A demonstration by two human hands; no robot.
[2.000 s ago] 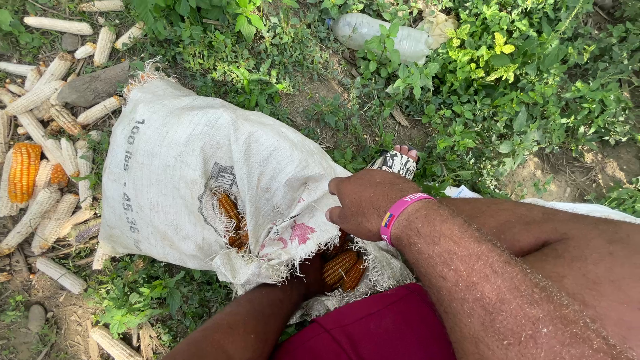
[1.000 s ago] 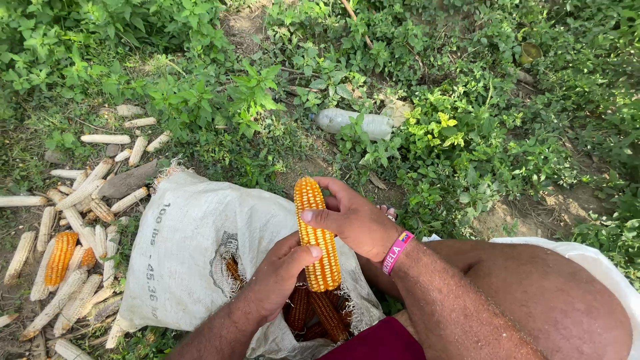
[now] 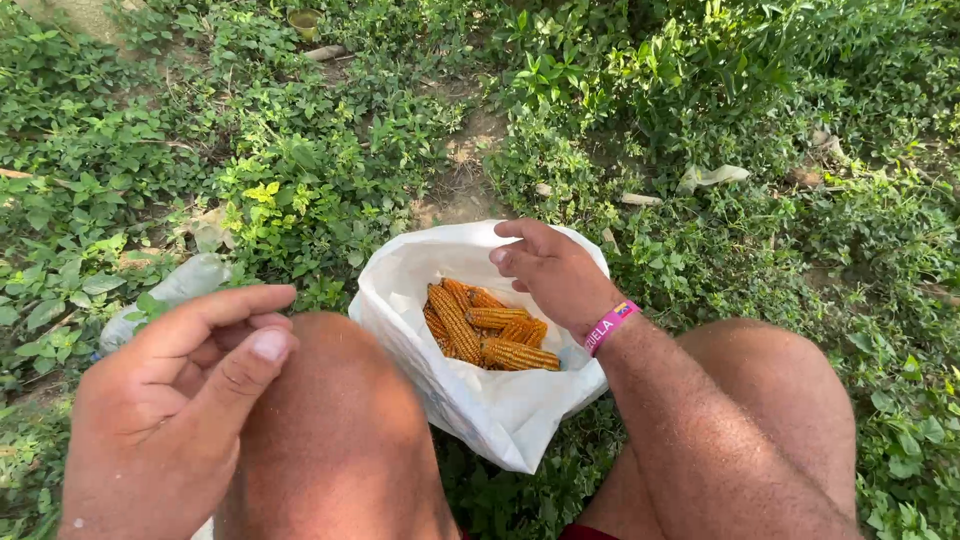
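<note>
Between my knees stands a white woven sack (image 3: 394, 296) with its mouth wide and its rim folded outward. Several orange ears of corn (image 3: 455, 324) lie inside it, husked and with kernels on. Over the sack's right rim is my right hand (image 3: 559, 274), with a pink wristband; its fingers are apart and it holds nothing. My left hand (image 3: 176, 412) is raised above my left knee, left of the sack, fingers loosely curled with a gap to the thumb and nothing in it.
A cloudy plastic bottle (image 3: 180, 289) lies in the weeds at the left. Low green plants surround the sack, with a bare dirt patch (image 3: 461, 180) beyond it. A pale scrap (image 3: 712, 177) and a piece of cob (image 3: 641, 199) lie at the right. A small bowl-like container (image 3: 304, 22) is at the top.
A second ago both hands held an orange ear of corn over the printed sack; now both are empty. The view has swung right, to the white sack.
</note>
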